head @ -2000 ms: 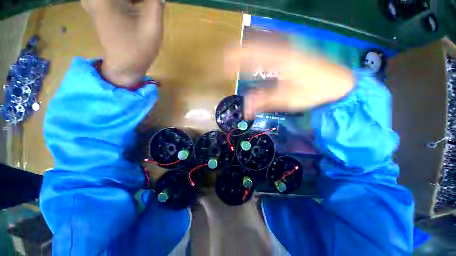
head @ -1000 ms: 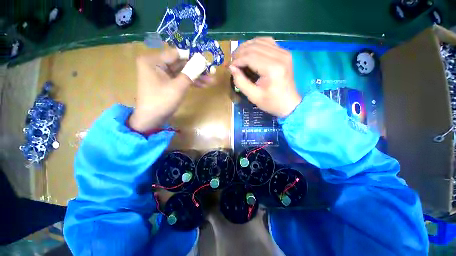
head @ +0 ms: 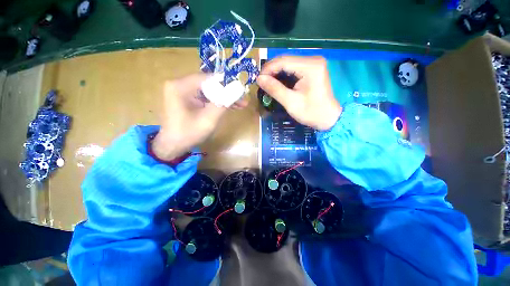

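My left hand (head: 193, 114), with white sleeves on its fingertips, holds a cluster of blue ring circuit boards (head: 209, 47) with white leads. My right hand (head: 305, 89) has thumb and finger pinched at the right edge of the lower ring; what lies between them is too small to tell. A black housing with a green-ended component (head: 267, 100) is partly hidden under my right hand. Several black housings (head: 240, 190) stand grouped near my lap, with green-ended components and red lead wires (head: 193, 211).
A blue board pile (head: 45, 142) lies at the left of the cardboard bench top (head: 117, 111). A blue printed sheet (head: 358, 78) bears a round end piece (head: 407, 74) at right. An open carton (head: 467, 134) stands far right. The green belt (head: 223, 11) carries black parts at the back.
My hands have come together at the back of the bench, with boards now in my left hand. One housing has moved from the group to beneath my right hand. Parts on the belt have shifted right.
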